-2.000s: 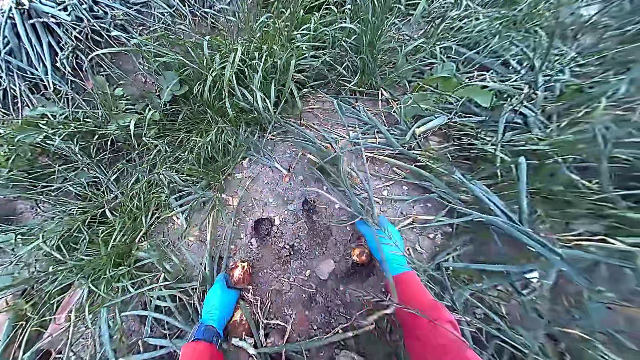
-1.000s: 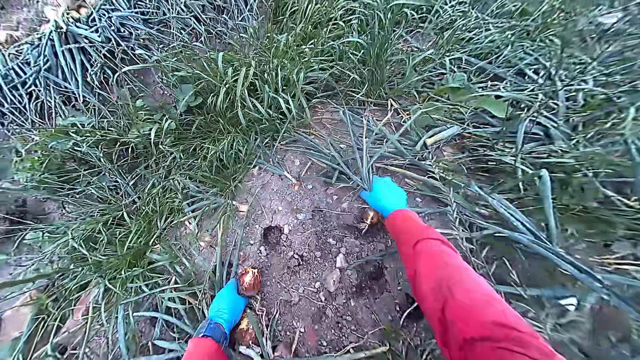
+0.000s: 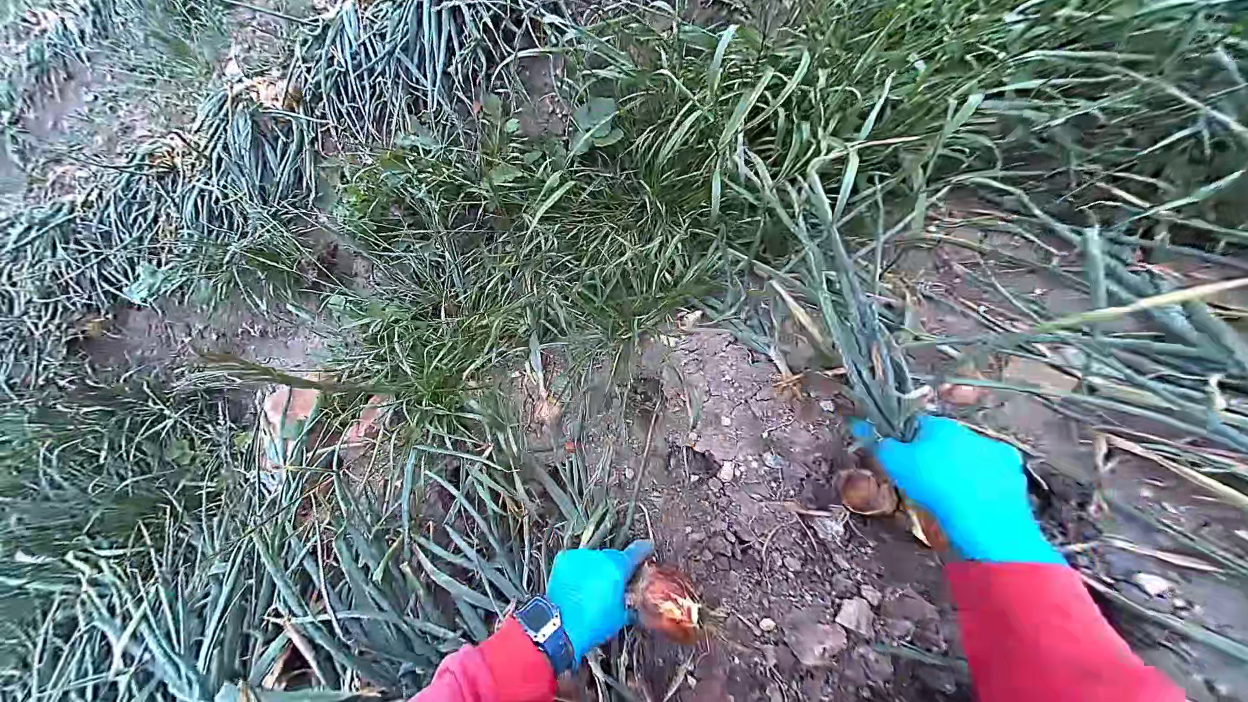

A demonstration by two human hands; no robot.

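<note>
Both hands wear blue gloves below red sleeves. My left hand (image 3: 593,597), with a watch at its wrist, is closed around the leaves of an onion (image 3: 668,604), whose reddish-brown bulb points right, roots outward. My right hand (image 3: 960,483) is closed around a bunch of green onion leaves (image 3: 863,331) that fan up and away from it. Brown onion bulbs (image 3: 867,492) hang just left of and beneath that hand, close above the soil; their exact number is partly hidden by the glove.
Crumbly soil (image 3: 736,517) with small stones (image 3: 856,616) lies between the hands. Tall grass (image 3: 624,224) grows ahead. Pulled onions with drooping leaves (image 3: 244,146) lie in rows at the upper left. More long onion leaves (image 3: 1150,361) sprawl across the ground on the right.
The view has swung toward the left. My right hand, earlier lower over single bulbs beside the leaves, now grips a bunch of leaves with bulbs. My left hand still holds its onion.
</note>
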